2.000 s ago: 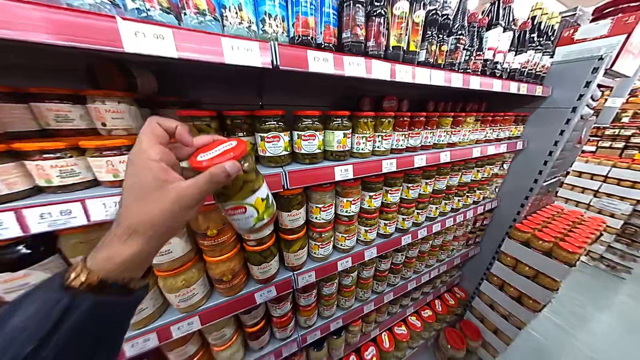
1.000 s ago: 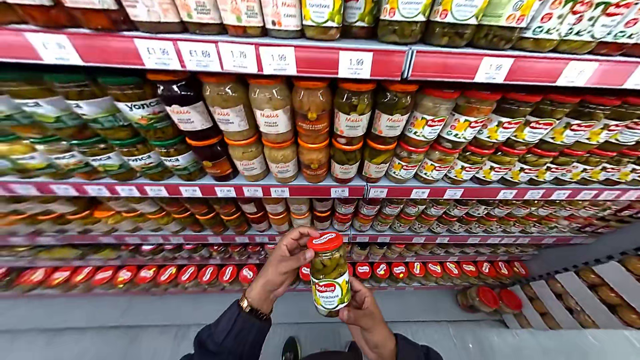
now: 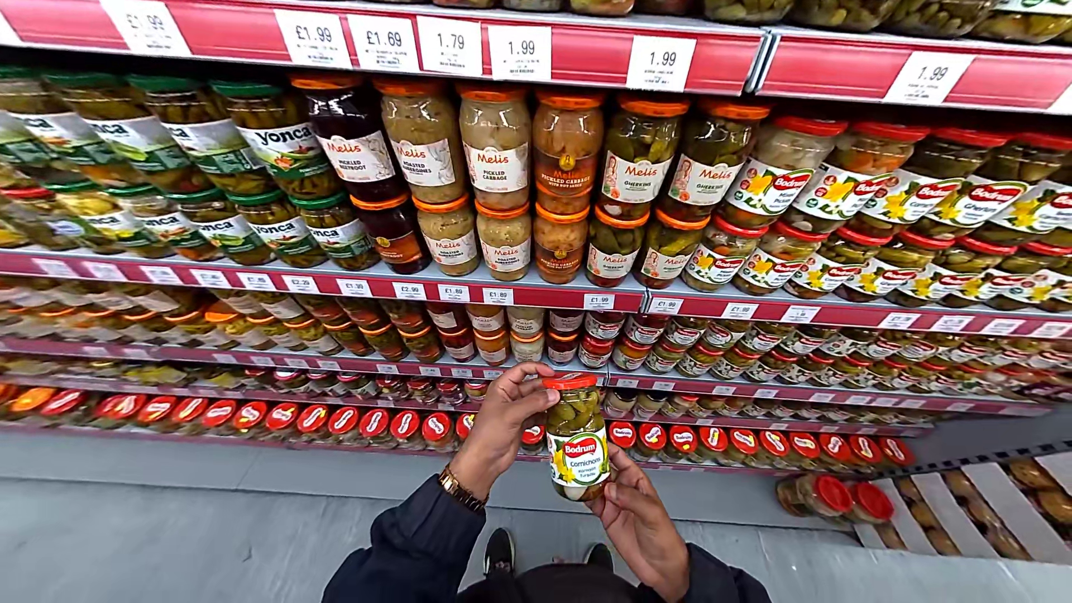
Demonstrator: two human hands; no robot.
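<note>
A glass jar of cornichons point(image 3: 576, 435) with a red lid and a Bodrum label is held upright, slightly tilted, between my two hands in front of the shelves. My left hand point(image 3: 507, 419), with a gold-coloured watch point(image 3: 461, 492) at the wrist, grips the lid and upper left side of the jar. My right hand point(image 3: 632, 511) supports the lower right side and base with its fingertips. The label faces me. Some fingertips are hidden behind the jar.
Shelves of pickle jars stand ahead, among them green-lidded jars point(image 3: 280, 142), orange-lidded jars point(image 3: 636, 155) and red-lidded jars point(image 3: 770, 172). Red-fronted shelf edges point(image 3: 569, 295) carry price tags. Two large jars point(image 3: 829, 496) are low at the right, beside stacked trays point(image 3: 963, 511). My shoes point(image 3: 500, 548) are on the grey floor.
The jar, held by its lid in one hand near the shelf two seconds ago, is now lower, with both hands on it. The view has swung down and left.
</note>
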